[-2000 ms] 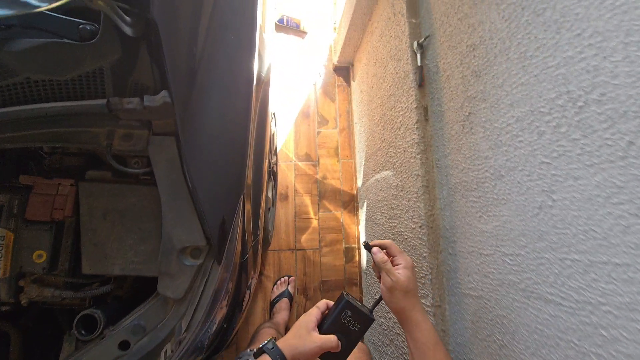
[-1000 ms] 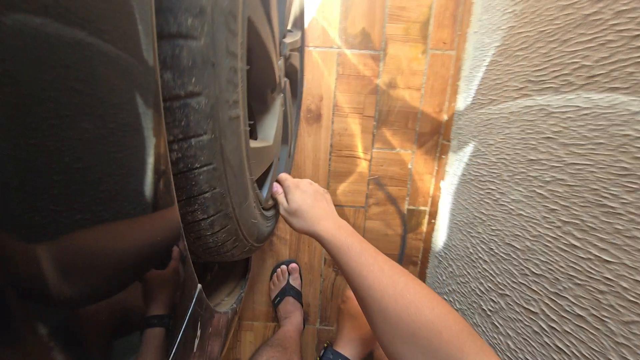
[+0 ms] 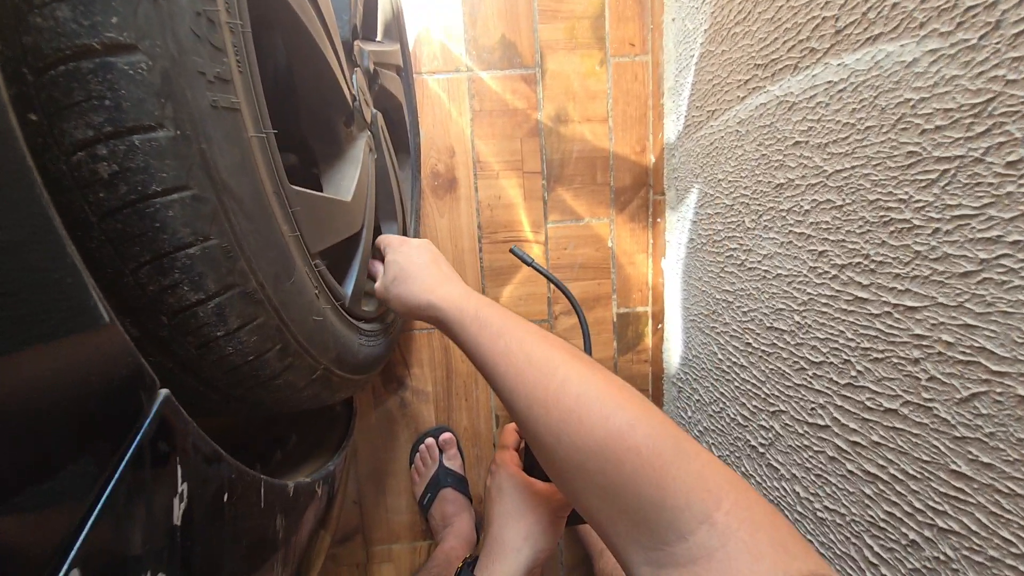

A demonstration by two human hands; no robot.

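My right hand [image 3: 412, 276] reaches to the lower rim of the car's alloy wheel [image 3: 328, 212], its fingertips hidden behind a spoke, so what they touch cannot be seen. The black rubber tire [image 3: 184, 240] surrounds the wheel. Low in the view, my left hand [image 3: 524, 496] is wrapped around a black handheld air pump [image 3: 534, 466], mostly covered by my right forearm. A thin black hose [image 3: 572, 300] curves up from behind that forearm, its end fitting [image 3: 522, 254] free in the air over the tiles.
A dark, scratched car body panel [image 3: 200, 512] lies at the lower left. On the right rises a rough textured wall [image 3: 848, 240]. Between car and wall runs a wood-look tiled floor [image 3: 508, 184], where my foot in a black flip-flop [image 3: 444, 480] stands.
The view has moved from the engine bay down to the wheel. My right hand, which held the hose end two seconds ago, has let it go and is now at the wheel rim.
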